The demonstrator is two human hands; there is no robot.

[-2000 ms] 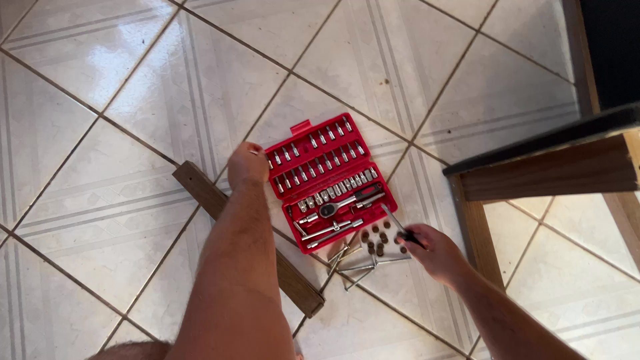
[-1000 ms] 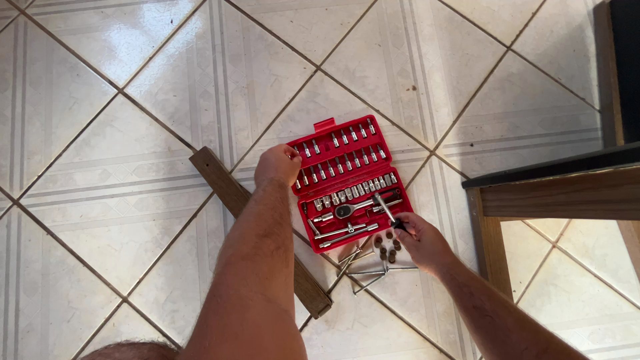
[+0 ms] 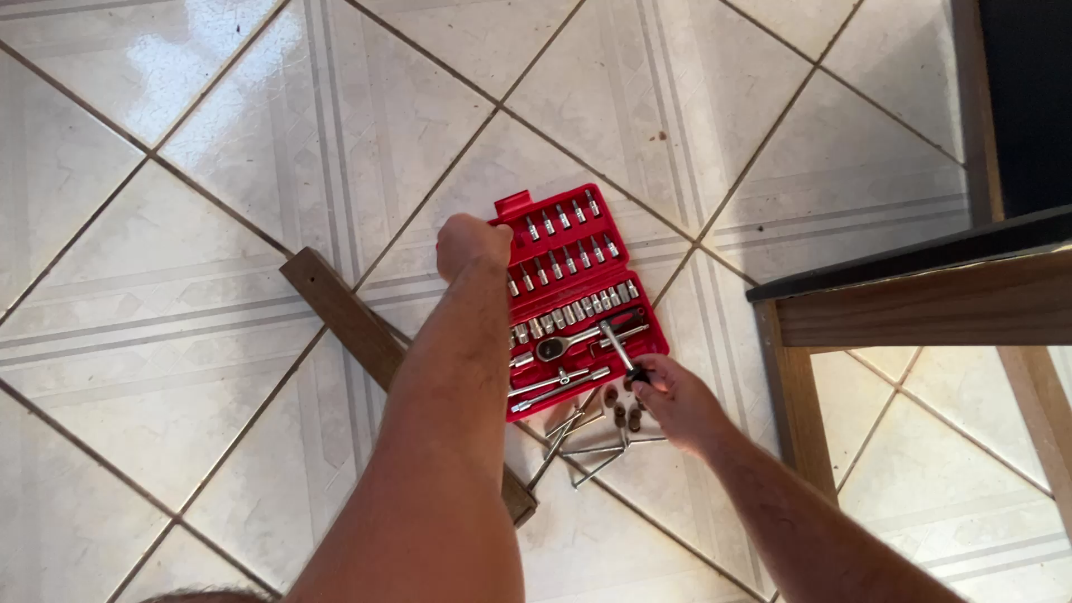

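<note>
A red plastic socket set case (image 3: 649,276) lies unfolded on the tiled floor. Its upper half holds rows of screwdriver bits (image 3: 571,259); the lower half holds sockets (image 3: 575,313), a ratchet handle (image 3: 554,346) and a sliding T-bar (image 3: 564,378). My left hand (image 3: 473,247) is at the upper left part of the case, fingers bent; whether it holds a bit is hidden. In my right hand (image 3: 670,394) is a driver handle (image 3: 621,352) with a dark grip and metal shaft, its tip over the ratchet's grip. Several brown cylindrical fasteners (image 3: 620,414) lie beneath my right hand.
Long metal bolts or rods (image 3: 596,459) lie below the case. A wooden bar (image 3: 347,314) with a hole lies on the floor at left, passing beneath my left forearm. At right stands a wooden furniture frame (image 3: 791,394) with a dark edge (image 3: 913,260).
My right hand has moved with the driver from beside the case's lower right corner to over that corner. My left hand stays at the case's upper left part.
</note>
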